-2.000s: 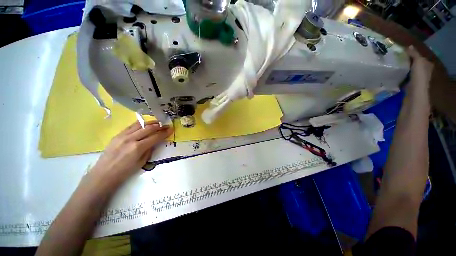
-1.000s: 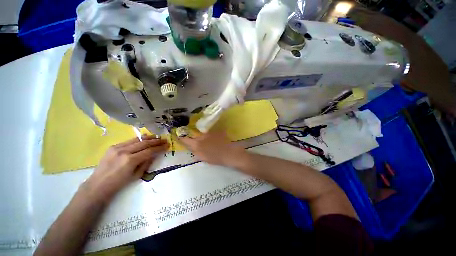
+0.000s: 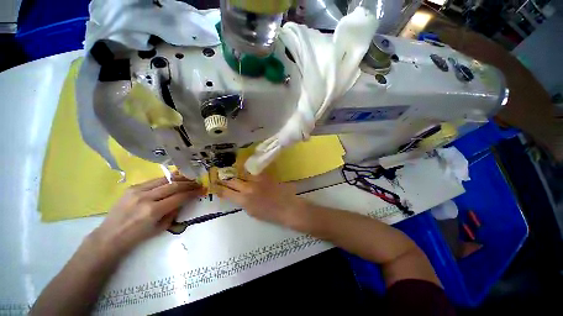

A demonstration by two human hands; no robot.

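Note:
A yellow fabric panel [image 3: 68, 166] lies flat on the white table and runs under the head of the white sewing machine [image 3: 259, 117]. My left hand [image 3: 148, 207] rests on the panel's front edge just left of the needle area, fingers together and pointing at it. My right hand [image 3: 259, 194] rests on the panel just right of the needle area, fingertips near my left fingertips. Both press the fabric flat from above. The needle and presser foot are small and mostly hidden by the machine parts and my fingers.
White cloth strips [image 3: 315, 86] are tied over the machine head. A dark cord with a red-and-black tool [image 3: 379, 191] lies right of my right hand. A printed ruler scale [image 3: 216, 262] runs along the table's front edge. A blue bin [image 3: 506, 247] stands at the right.
My right hand has come from the machine's far right end to the fabric beside the needle. My left hand has stayed by the needle. The panel has shifted slightly left in the picture.

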